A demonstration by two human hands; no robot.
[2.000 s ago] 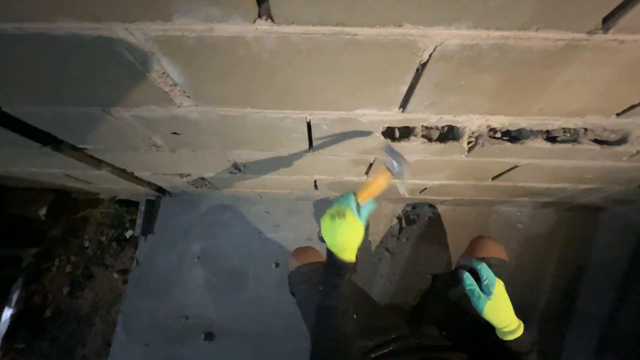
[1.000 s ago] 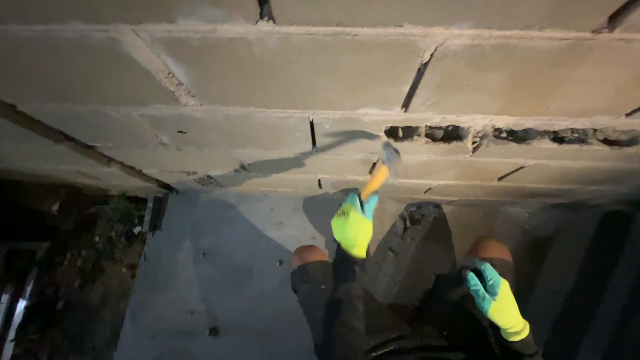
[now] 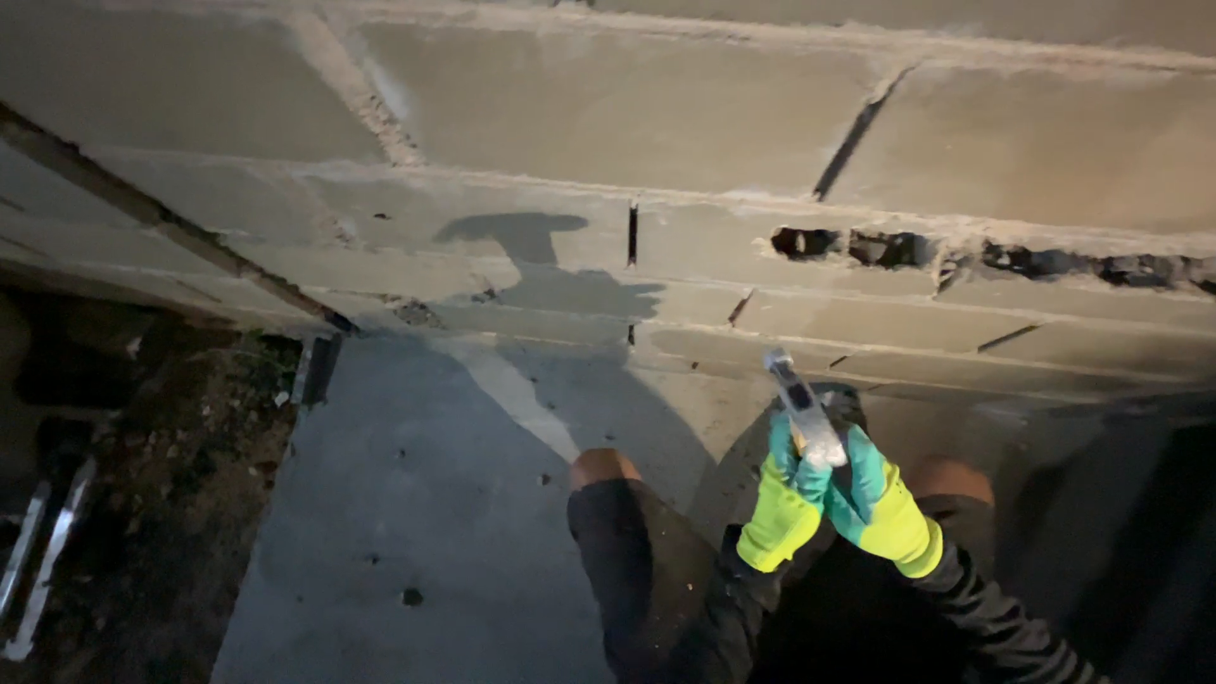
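Note:
A hammer (image 3: 804, 408) with a metal head is held upright in front of my lap, its head toward the block wall (image 3: 589, 104). My left hand (image 3: 785, 503), in a yellow and teal glove, is closed around its handle, which is mostly hidden by the fingers and the head. My right hand (image 3: 879, 503), gloved alike, is close against the left one beside the hammer; whether it also grips the handle cannot be told. A row of broken-out holes (image 3: 888, 249) runs along the wall at the right. The hammer's shadow falls on the wall.
Below the wall lies a grey floor slab (image 3: 427, 503) with small dark holes. My bent knees (image 3: 604, 467) are near the wall. At the far left are dark rubble ground (image 3: 190, 503) and metal bars (image 3: 59, 551). Dark open joints (image 3: 860, 138) cut between the blocks.
The left hand has drawn the hammer back from the wall, to the right. The right hand has moved from over the right knee to meet it.

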